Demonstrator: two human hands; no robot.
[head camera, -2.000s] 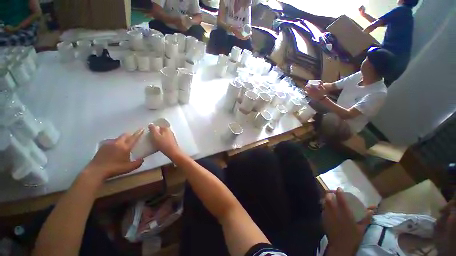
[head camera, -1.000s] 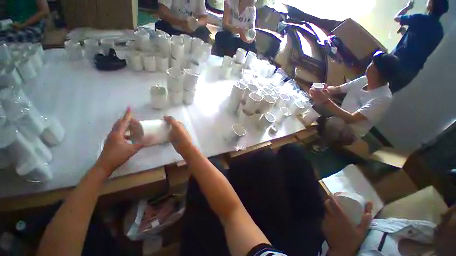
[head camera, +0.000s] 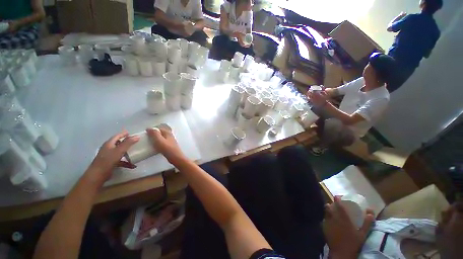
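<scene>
A white cup lies on its side between my two hands, just above the near part of the table. My left hand holds its left end, with fingers on top and thumb below. My right hand grips its right end. The cup's left end is partly hidden by my left fingers. Whether it is one cup or two joined, I cannot tell. A flat white sheet shows under and beside my right hand.
White cups stand mid-table, with more cups on the right. Bagged cups lie on the left. A black bundle is at the far side. A plastic bag is below the edge. A neighbour's hand holds a cup at lower right.
The cup has gone from level to tilted, its right end higher. My left fingers now lie over its top. The view has shifted slightly.
</scene>
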